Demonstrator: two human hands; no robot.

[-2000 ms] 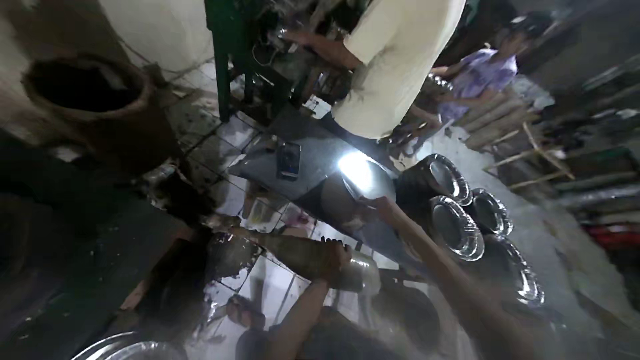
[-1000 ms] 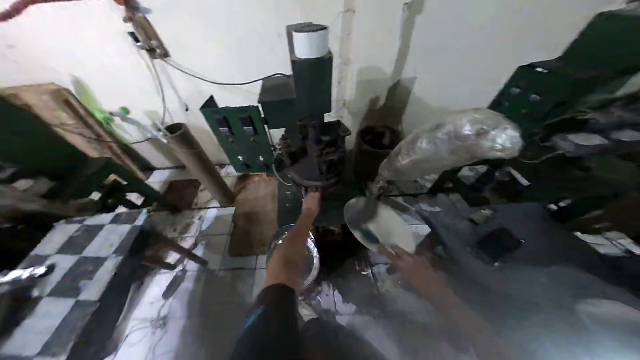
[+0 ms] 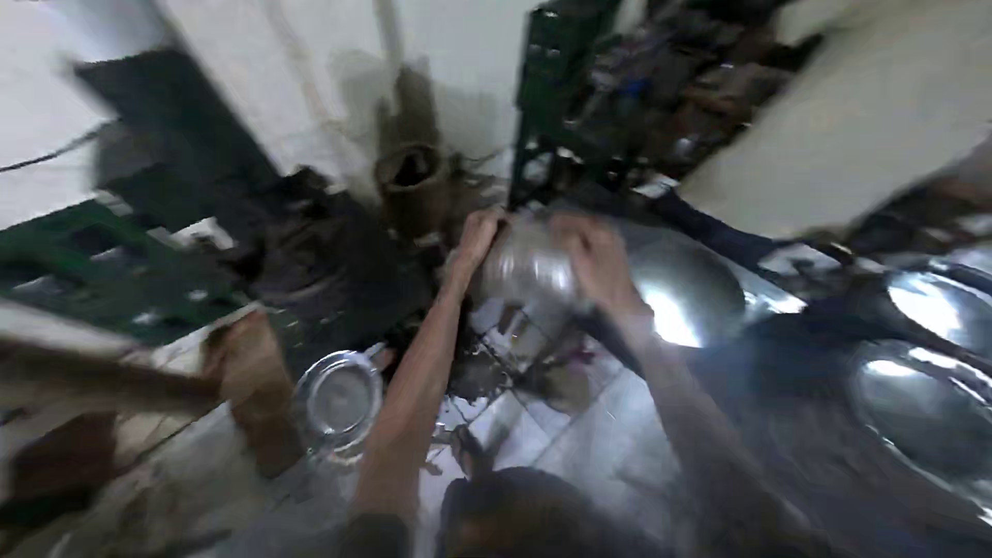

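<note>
Both my hands are at a shiny, rounded bundle [image 3: 531, 267], blurred, which looks wrapped in clear plastic. My left hand [image 3: 482, 232] lies at its left edge with the fingers forward. My right hand [image 3: 593, 252] rests over its right side, fingers bent. Blur hides how firmly either hand grips. Just right of my right hand lies a round metal disc [image 3: 686, 287] on a dark table. A metal dish with a raised rim [image 3: 341, 399] is at the lower left, beside my left forearm.
A dark machine with green panels [image 3: 70, 263] stands at the left, with a brown cylindrical container [image 3: 415, 182] behind my hands. Stacked metal dishes [image 3: 914, 395] are at the right. A person in a pale shirt [image 3: 845, 116] is at the upper right. Floor tiles [image 3: 511, 434] show below.
The view has swung strongly. My left hand has left the machine and is at the plastic-wrapped bundle. My right hand has let go of the metal disc, held one second ago, and is on the bundle.
</note>
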